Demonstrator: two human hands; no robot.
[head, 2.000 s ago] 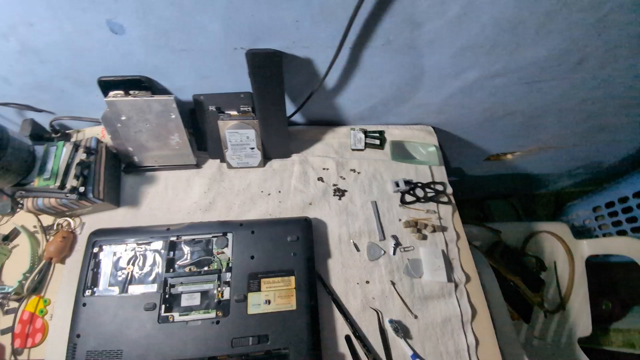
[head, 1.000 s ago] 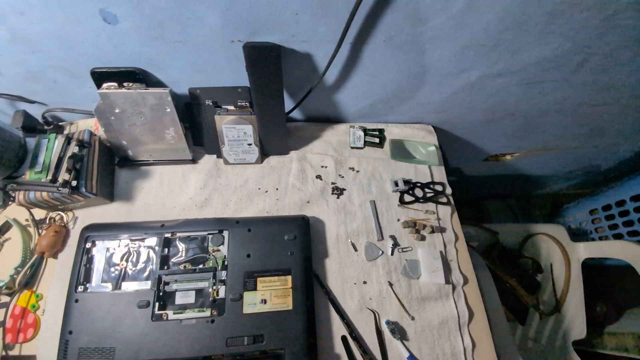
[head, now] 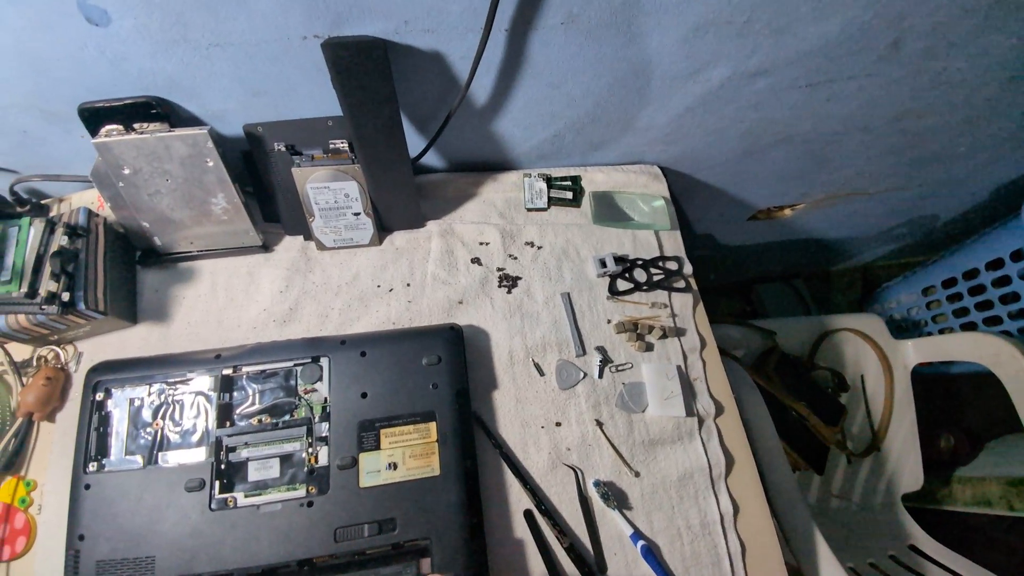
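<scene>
Neither of my hands shows, apart from what may be a sliver of fingertip at the bottom edge, too small to tell. A black laptop lies underside up at the lower left, its drive and memory bays uncovered. Right of it are black tweezers, a blue and white toothbrush and a long dark tool. Small screws lie in a loose group on the cloth. A hard drive leans upright at the back, beside a metal optical drive. Memory modules lie at the back right.
A white cloth covers the table. Grey plastic picks, small tan blocks and a black lattice piece lie along its right side. A stack of parts stands left. Beyond the right edge is a white plastic chair.
</scene>
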